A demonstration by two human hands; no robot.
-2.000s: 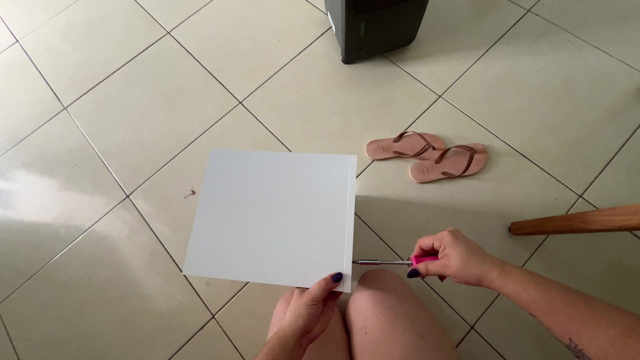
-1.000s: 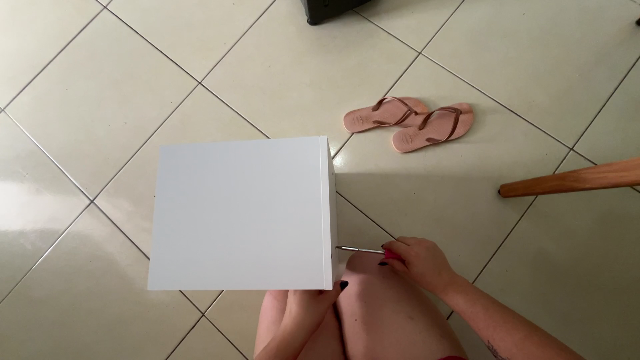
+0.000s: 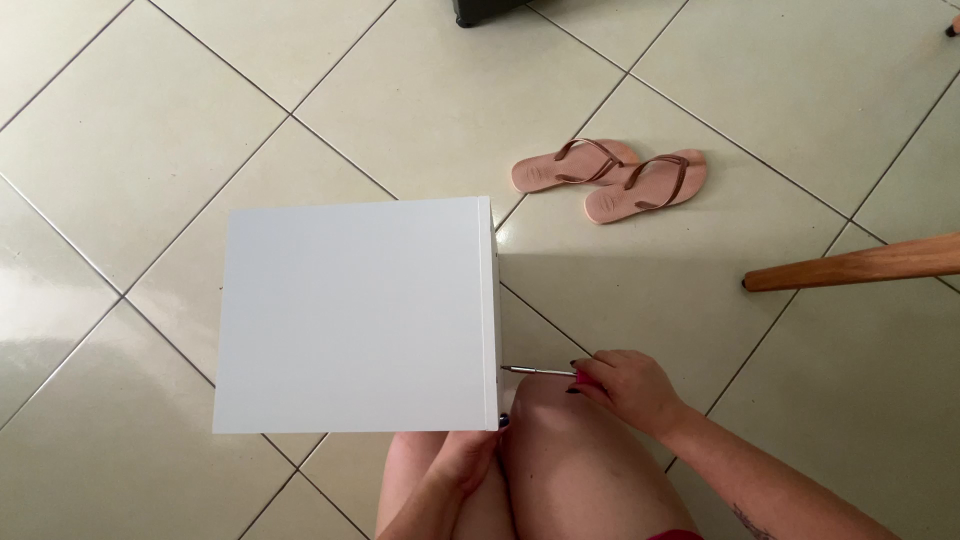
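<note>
A white box-like panel piece point(image 3: 352, 315) is held above my knees, its broad flat face toward me and a narrow side with small dark holes showing at its right. My left hand point(image 3: 471, 454) grips its lower right corner from below; most of the fingers are hidden under it. My right hand point(image 3: 626, 386) is closed around the pink handle of a screwdriver point(image 3: 540, 370). The shaft points left, and its tip meets the right side of the white piece near the lower holes. Whether the tip sits on a screw is too small to tell.
Pink flip-flops point(image 3: 645, 180) lie on the tiled floor beyond the white piece. A tapered wooden leg point(image 3: 847, 268) reaches in from the right edge. The base of a dark object point(image 3: 491, 9) stands at the top.
The white piece has tilted, so its right side with the holes now shows. The screwdriver remains in my right hand at that side. The view has shifted somewhat.
</note>
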